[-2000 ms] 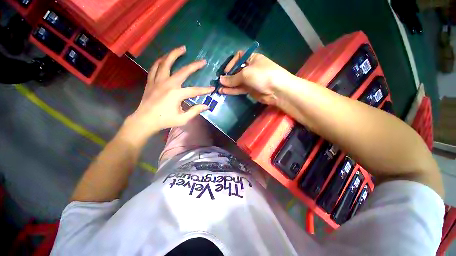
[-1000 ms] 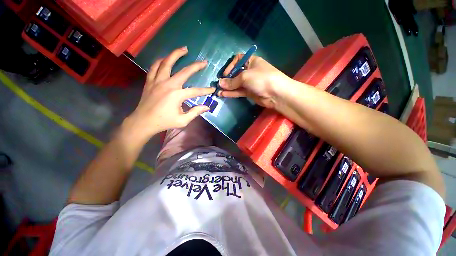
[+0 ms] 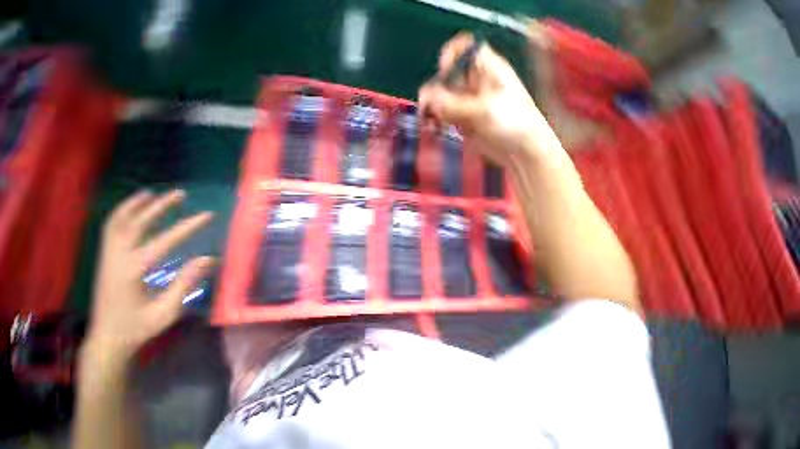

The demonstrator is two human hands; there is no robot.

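The view is blurred. A red foam tray [image 3: 377, 194] lies in front of me with two rows of black phone bodies [image 3: 404, 254], one per pocket. My right hand [image 3: 474, 92] is over the tray's back row, toward the right, and holds dark tweezers [image 3: 465, 58]. I cannot tell whether a piece is on their tip. My left hand [image 3: 145, 272] is left of the tray with its fingers apart. The shiny sticker sheet [image 3: 164, 276] shows between its fingers and thumb, on the bench.
Several stacked red trays [image 3: 675, 210] stand in a row at the right. Another red tray stack [image 3: 53, 175] stands at the far left. The dark green bench [image 3: 263, 44] has a pale strip [image 3: 189, 113] behind the tray.
The view has turned to the right, so the tray now lies in the middle. My right hand has left the sticker sheet and moved over the tray with the tweezers. My left hand stays by the sheet.
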